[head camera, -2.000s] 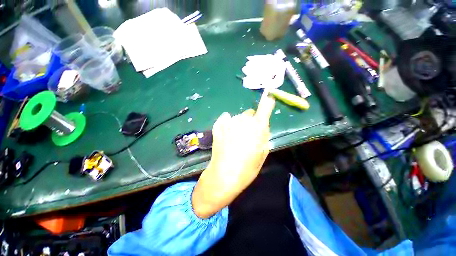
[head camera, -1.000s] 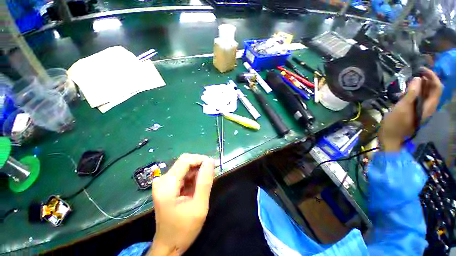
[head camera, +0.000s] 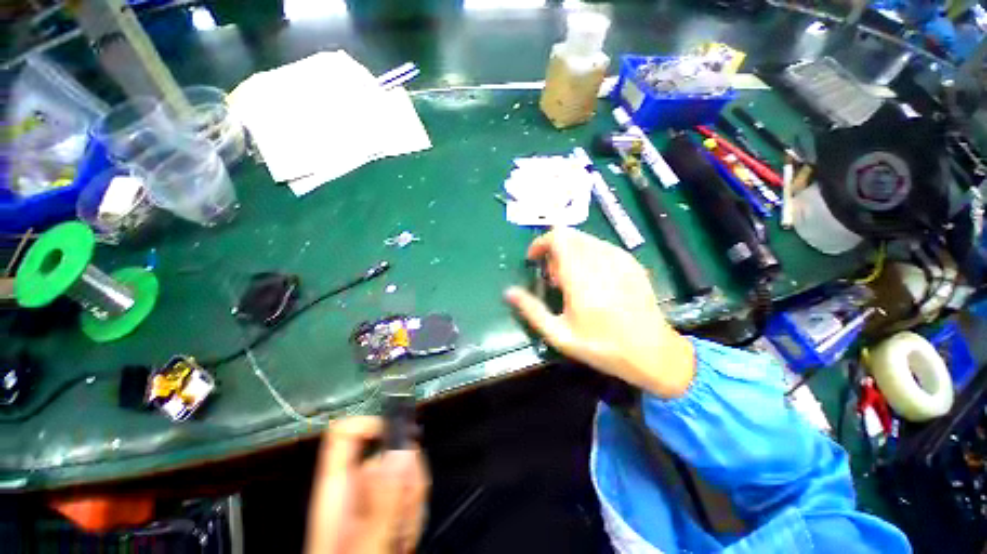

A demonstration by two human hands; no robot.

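An opened watch case (head camera: 379, 340), with silvery and orange parts, lies near the bench's front edge, its flat dark screen module (head camera: 435, 334) beside it on the right. My left hand (head camera: 373, 487), blurred and low in the picture, is closed on a dark upright object (head camera: 398, 417) just below the case; its kind is unclear. My right hand (head camera: 606, 308) is right of the case, below the white wipes (head camera: 549, 190). Its thumb and finger are curled around a dark patch where the tweezers lay; whether they grip anything is unclear.
A second opened unit (head camera: 180, 387), a black square part (head camera: 266, 297), a black cable (head camera: 336, 289) and a green-flanged spool (head camera: 108, 292) lie left. White sheets (head camera: 325, 119) lie behind. Markers (head camera: 612, 200), black rod-shaped tools (head camera: 671, 233) and a blue box (head camera: 673, 92) are right.
My right hand has come from the far right to beside the wipes. My left hand has moved lower and now holds a dark object. The screen module shows again. The camera view has shifted.
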